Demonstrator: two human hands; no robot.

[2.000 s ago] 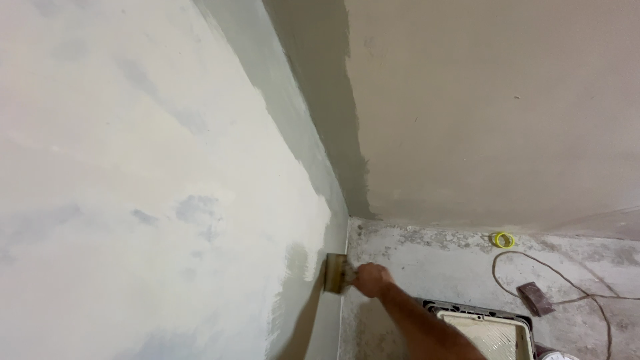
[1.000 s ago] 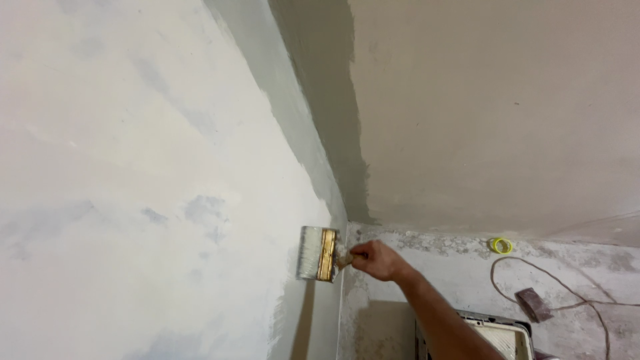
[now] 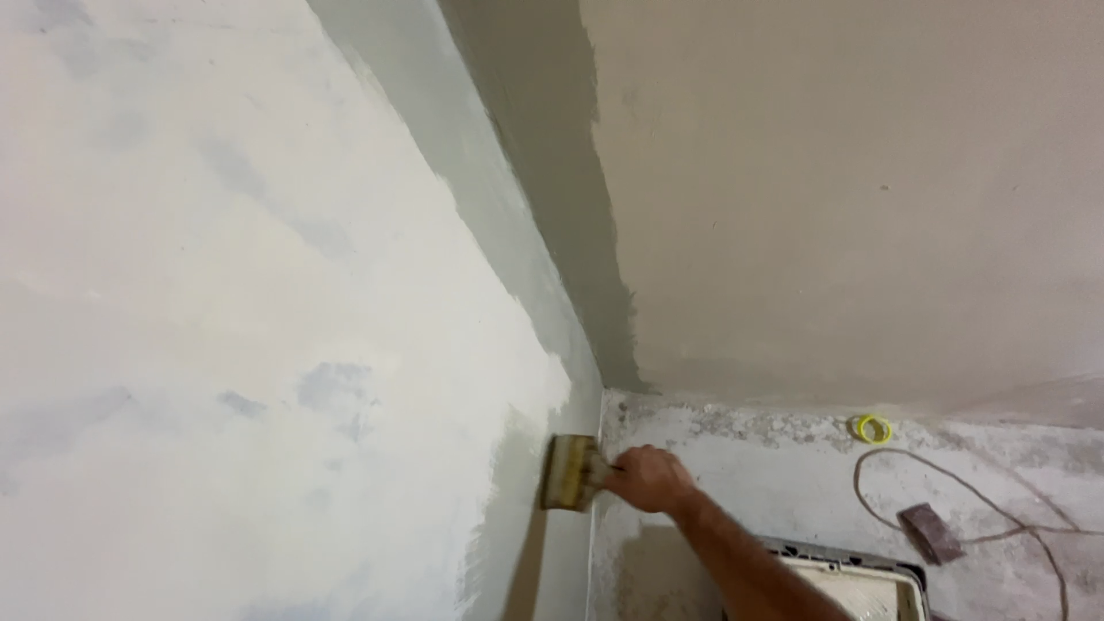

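Observation:
My right hand is closed around the handle of a wide paint brush. The bristles are against the lower part of the left wall, on a damp-looking grey strip beside the floor edge. That wall is pale with bluish patches. A darker coated band runs down the corner onto the beige wall. Below my forearm, which partly hides it, lies a paint tray with whitish contents. My left hand is out of view.
On the rough, stained floor by the beige wall lies a yellow tape roll. A looped cord crosses the floor at the right, next to a brownish block.
The brush was farther out on the left wall with its broad face showing one second ago; it is now closer to the corner and turned. The grey area around it reaches farther up than before.

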